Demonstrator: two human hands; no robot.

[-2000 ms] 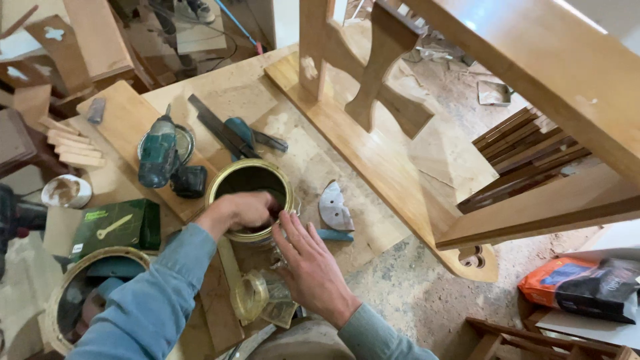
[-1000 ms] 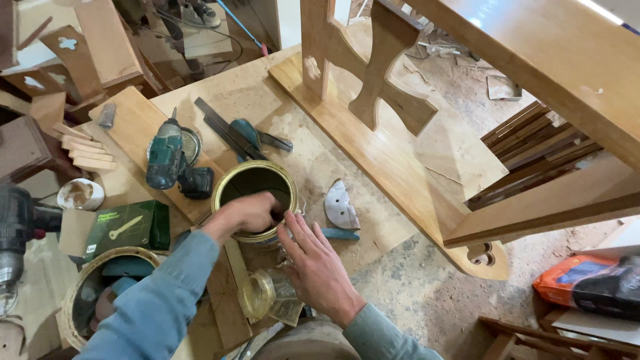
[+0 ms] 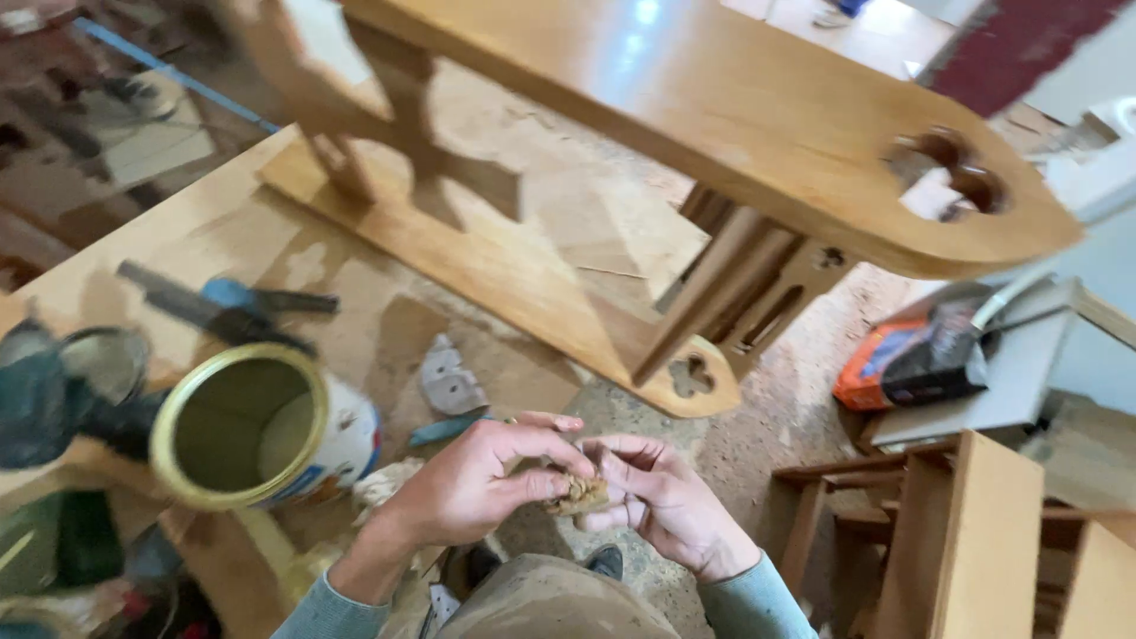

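My left hand point(image 3: 484, 484) and my right hand point(image 3: 661, 497) meet in front of my lap, with a small crumpled yellow-brown piece point(image 3: 579, 493) between their fingers; its kind cannot be told. To the left stands an open metal can point(image 3: 351, 439) with a gold rim, its inside mostly dark. Beyond my left hand lie a torn, perforated sanding disc point(image 3: 451, 377) and a blue-green strip point(image 3: 448, 429). A whitish crumpled rag point(image 3: 386, 486) is beside the can and my left wrist.
A varnished wooden frame point(image 3: 497, 288) with cut-out ends stands across the workbench. Dark-handled tools point(image 3: 209, 302) lie behind the can, a blurred cordless drill point(image 3: 44, 399) at far left. Wooden frames point(image 3: 985, 524) and an orange-black bag point(image 3: 914, 355) are at the right.
My left hand has come out of the can, and my right hand has left the can's side. Both now hold the small piece over my lap. The view has swung to the right.
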